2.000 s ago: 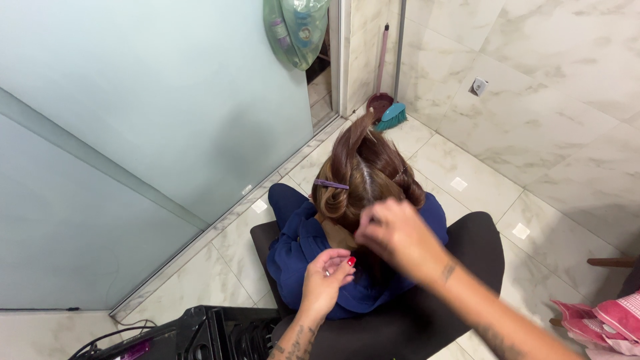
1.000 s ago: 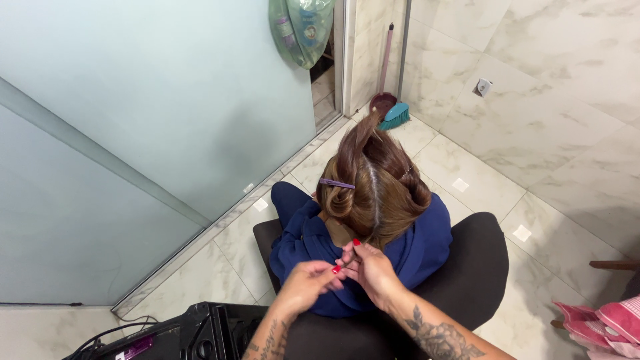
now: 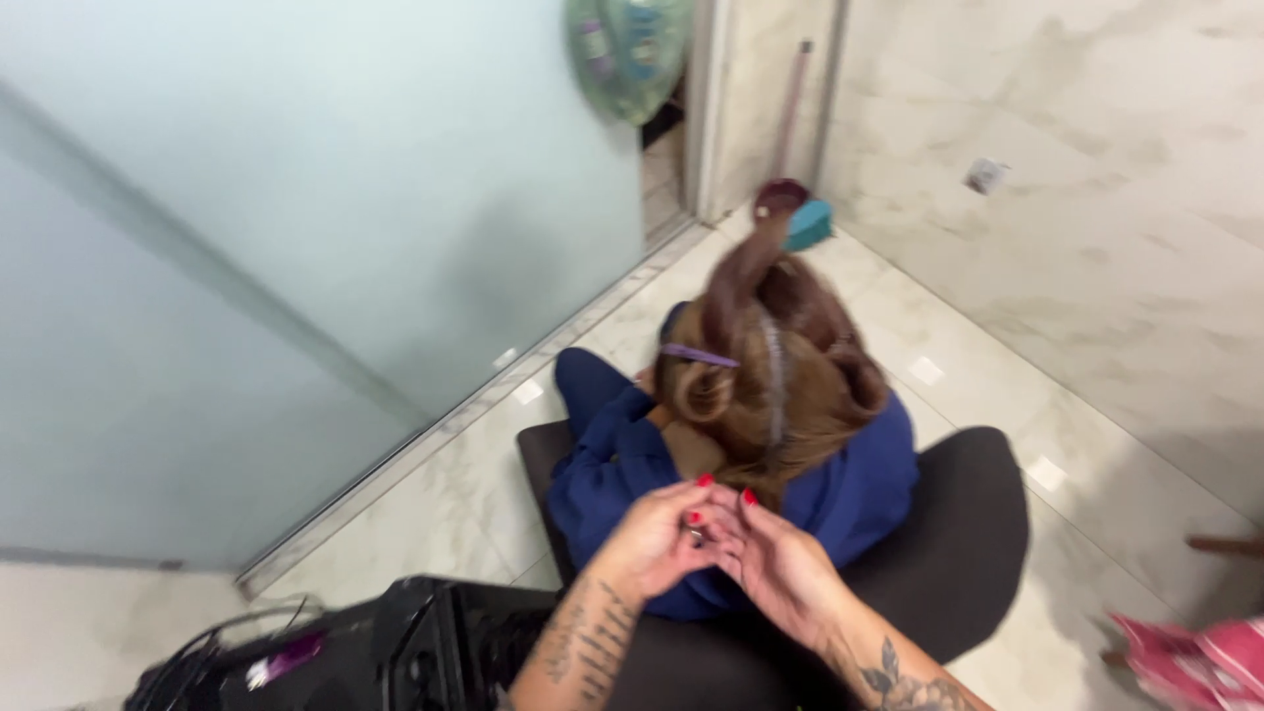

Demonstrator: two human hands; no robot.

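Note:
A seated person's brown hair (image 3: pixel 820 395) is parted down the back, with sections pinned up and a purple hair clip (image 3: pixel 699 355) on the left side. My left hand (image 3: pixel 657 538) and my right hand (image 3: pixel 780 558) meet just below the nape, behind the dark blue top (image 3: pixel 874 474). Their fingertips touch or nearly touch at the lower ends of the hair. Whether strands or something small lie between the fingers cannot be made out through the blur. A ring shows at my left hand's fingers.
The person sits on a black chair (image 3: pixel 963 533). A black trolley (image 3: pixel 415 642) with cables stands at lower left, beside a frosted glass door (image 3: pixel 346 197). A teal broom head (image 3: pixel 810 225) rests in the corner. Pink cloth (image 3: pixel 1195 657) lies at lower right.
My right hand was over the right part of the nape two seconds ago; it has come down beside my left hand. Both hands stay close together since one second ago.

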